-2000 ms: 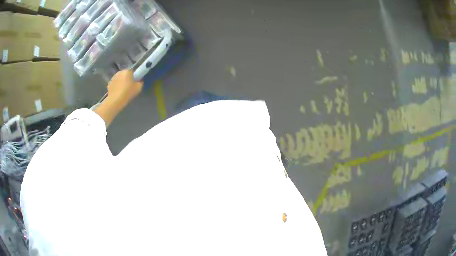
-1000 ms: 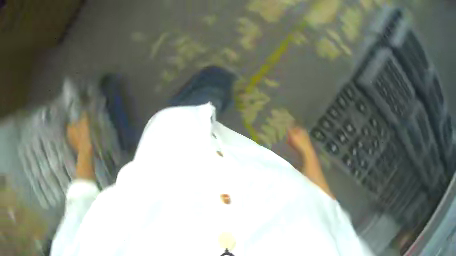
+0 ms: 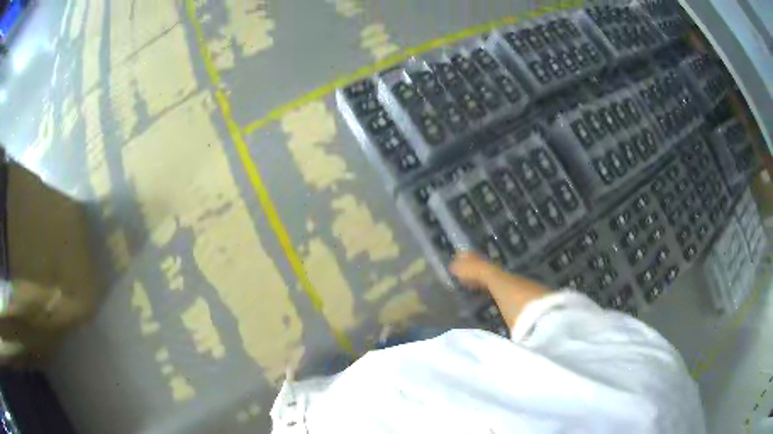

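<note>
Stacks of filled trays (image 3: 508, 203) stand on the floor in several rows, with dark items in the pockets of clear plastic trays. My right hand (image 3: 471, 271) is at the near left edge of the closest stack, blurred; whether it touches or holds the tray I cannot tell. My left hand is not in view; only a white sleeve (image 3: 292, 407) shows at the bottom.
A stack of whitish trays (image 3: 736, 254) stands at the right. A brown carton (image 3: 47, 254) is at the left edge, with a dark object below it. Yellow lines (image 3: 264, 199) and worn pale paint mark the grey floor. A pale curved edge is at the upper right.
The view has turned right, towards the dark-filled trays. The hand-held trolley with pinkish-grey trays and my left hand have left the picture. My right hand is now at the near dark-filled stack.
</note>
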